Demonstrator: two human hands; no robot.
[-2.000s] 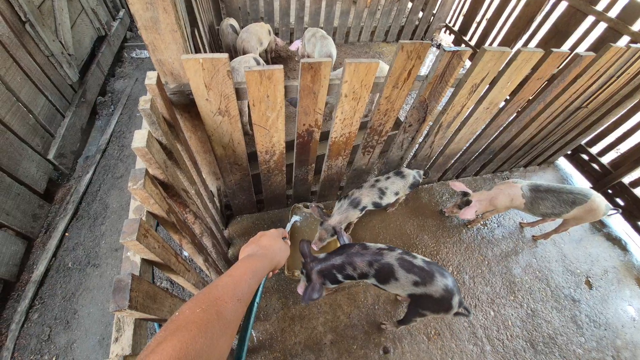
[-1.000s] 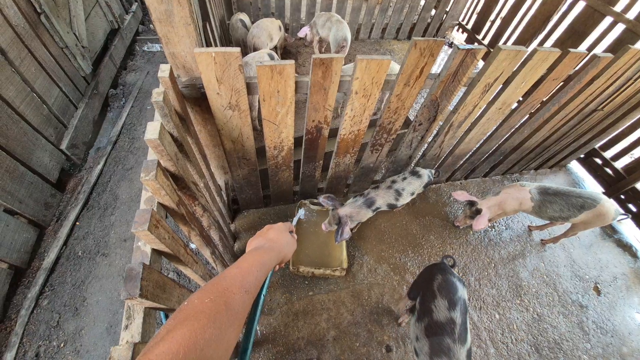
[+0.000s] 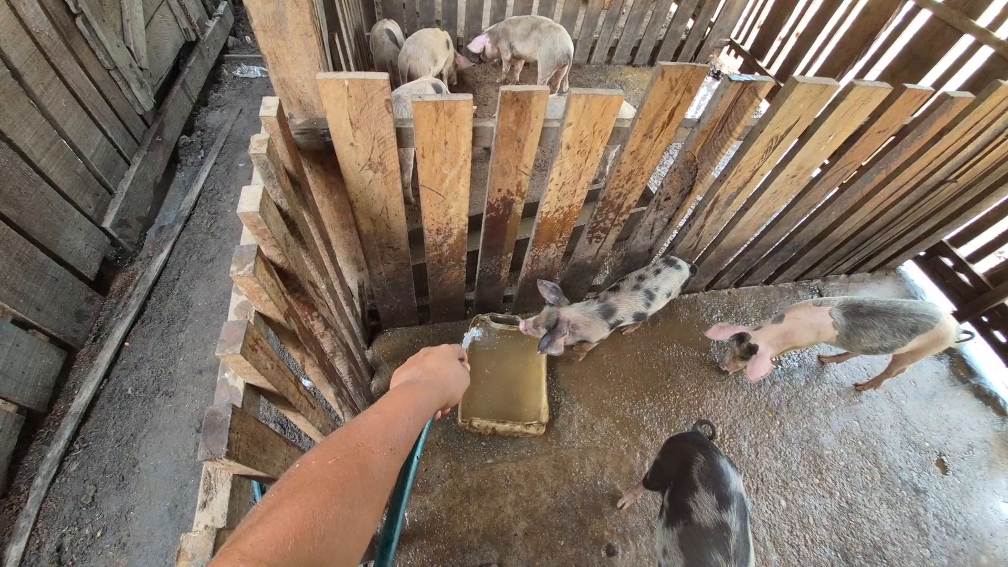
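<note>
My left hand [image 3: 435, 378] is closed around a green hose [image 3: 403, 496] over the left edge of a shallow yellowish trough [image 3: 504, 382]. Water [image 3: 472, 337] sprays from the hose end, which is mostly hidden by the hand, at the trough's upper left. Murky water fills the trough. A spotted piglet [image 3: 614, 307] has its snout at the trough's upper right edge. The hose runs down beneath my forearm. My right hand is out of view.
A black-and-white pig [image 3: 701, 496] stands at the bottom, and a pink-and-grey pig [image 3: 858, 327] at the right. Wooden slat fencing [image 3: 445, 205] borders the wet concrete floor [image 3: 583, 449]. Several pigs [image 3: 531, 47] are in the pen behind. A dirt path [image 3: 165, 354] runs left.
The black-and-white pig has left the trough and turned away toward the bottom. The spotted piglet has drawn back to the trough's right edge. My left hand stays by the trough with the hose.
</note>
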